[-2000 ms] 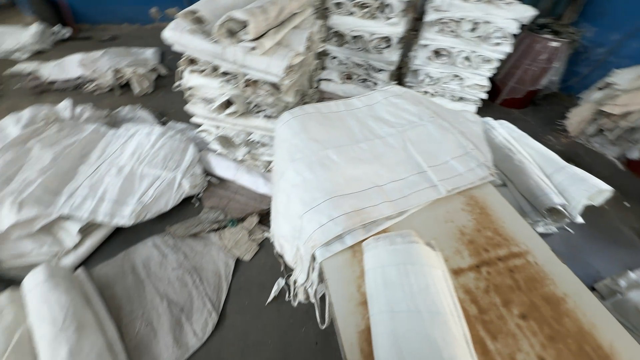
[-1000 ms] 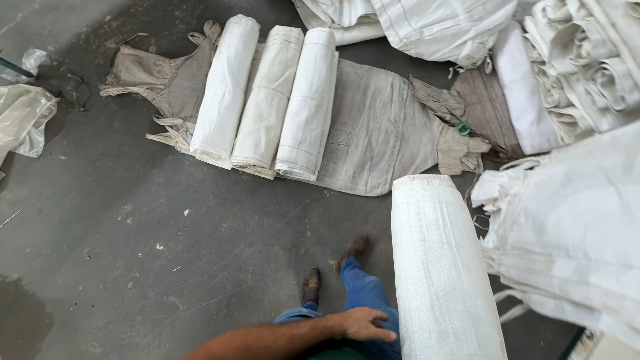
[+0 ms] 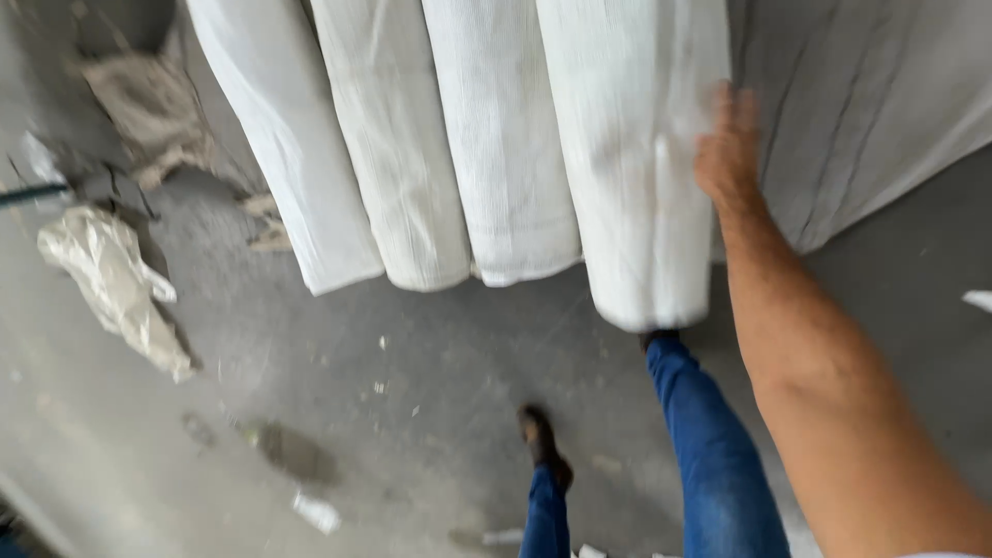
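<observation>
My right hand (image 3: pixel 728 151) is at the right edge of a white rolled cloth (image 3: pixel 643 170), its fingers stretched out along the side and blurred, not wrapped round the roll. This roll lies at the right end of a row of rolled cloths, beside a ribbed white roll (image 3: pixel 504 155), a cream roll (image 3: pixel 395 163) and another white roll (image 3: pixel 287 155). Their upper ends are cut off by the top of the view. A grey cloth (image 3: pixel 821 101) with dark lines spreads out to the right of my hand. My left hand is not in view.
A crumpled plastic bag (image 3: pixel 116 287) and a frayed beige cloth (image 3: pixel 151 108) lie on the grey floor at the left. Small white scraps (image 3: pixel 316 511) are scattered lower down. My legs in blue jeans (image 3: pixel 697 434) and a dark shoe (image 3: pixel 540 438) are below the rolls.
A fourth white roll is now beside the three rolls on the grey cloth; one second ago a white roll stood apart, nearer me. My right hand is now at its edge. The view has moved closer.
</observation>
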